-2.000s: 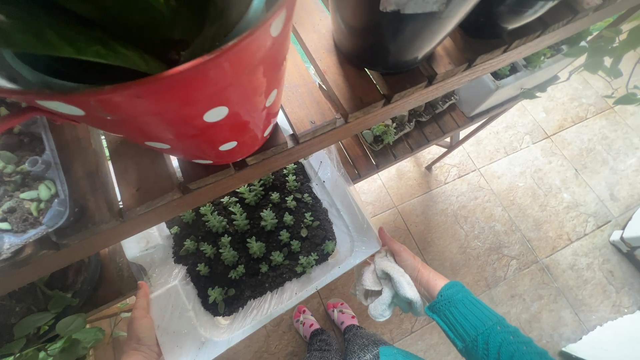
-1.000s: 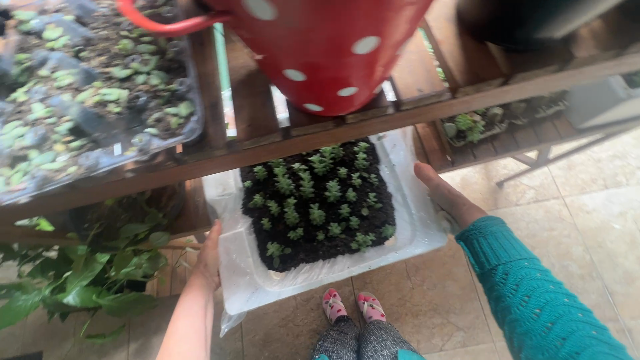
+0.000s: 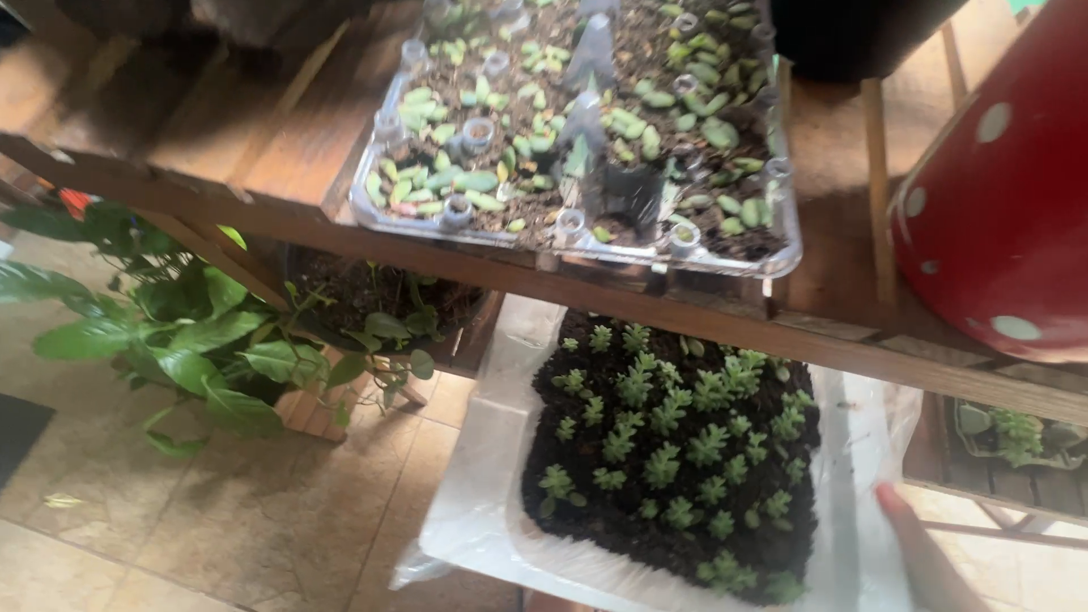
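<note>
A white plastic-lined tray (image 3: 484, 476) of dark soil with many small succulent seedlings (image 3: 671, 459) sits below the front edge of the upper wooden shelf, its far end hidden under that edge. On its right rim rests my right hand (image 3: 922, 544), blurred, thumb along the side. Of my left hand only what seems a bit of skin (image 3: 557, 602) shows under the tray's near edge; its grip is hidden. Above, a clear plastic tray (image 3: 365, 183) of soil and loose succulent leaves stands on the upper shelf.
The upper slatted wooden shelf (image 3: 280, 110) crosses the view. A red polka-dot pot (image 3: 1011, 212) and a black pot (image 3: 858, 34) stand on it. Lower left are a leafy plant (image 3: 212, 348) and a potted plant (image 3: 382, 297). A small succulent container (image 3: 1011, 433) sits at right.
The view has swung left, bringing the leaf tray to the centre top. My left hand, seen on the tray's left side before, is now mostly hidden.
</note>
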